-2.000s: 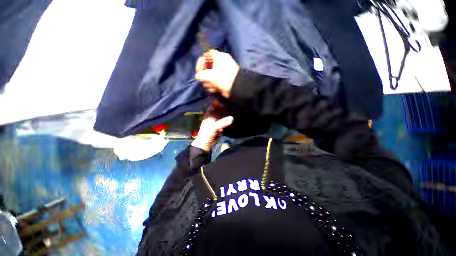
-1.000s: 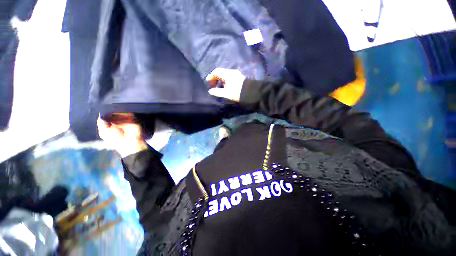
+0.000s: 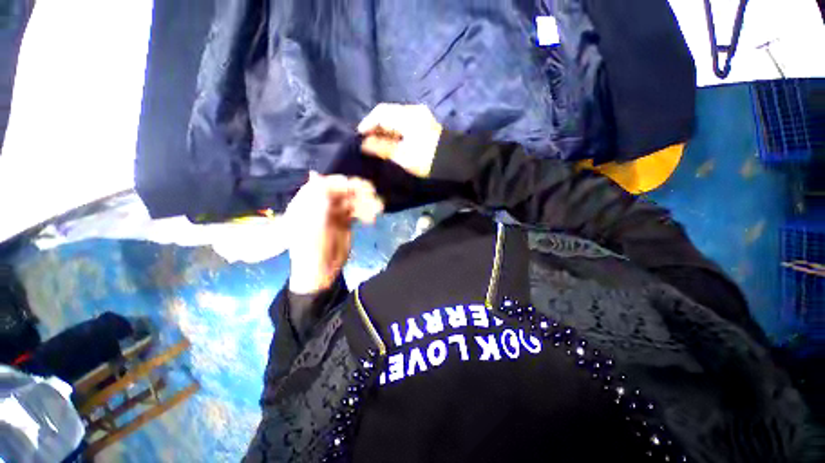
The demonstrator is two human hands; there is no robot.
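A navy coat [image 3: 640,86] lies open on the white table with its shiny, wrinkled lining [image 3: 425,54] facing up. A small white care label [image 3: 548,31] sits on the lining at the upper right. My right hand [image 3: 403,136] is closed on the coat's hem near the middle. My left hand [image 3: 336,217] is just below and left of it, also closed on the lifted, dark hem edge. The fingers are overexposed and blurred, so I cannot tell whether a small tool is in either hand.
The white table [image 3: 68,118] shows at left. A black hanger [image 3: 722,45] lies at upper right. Something yellow [image 3: 647,169] hangs under the coat's right side. Blue crates [image 3: 780,122] stand at the right. A wooden slatted stool [image 3: 136,389] stands on the blue floor at lower left.
My left hand has moved right, from the hem's left part to beside my right hand. The hem between the hands is now bunched and lifted. The label appears farther right in view.
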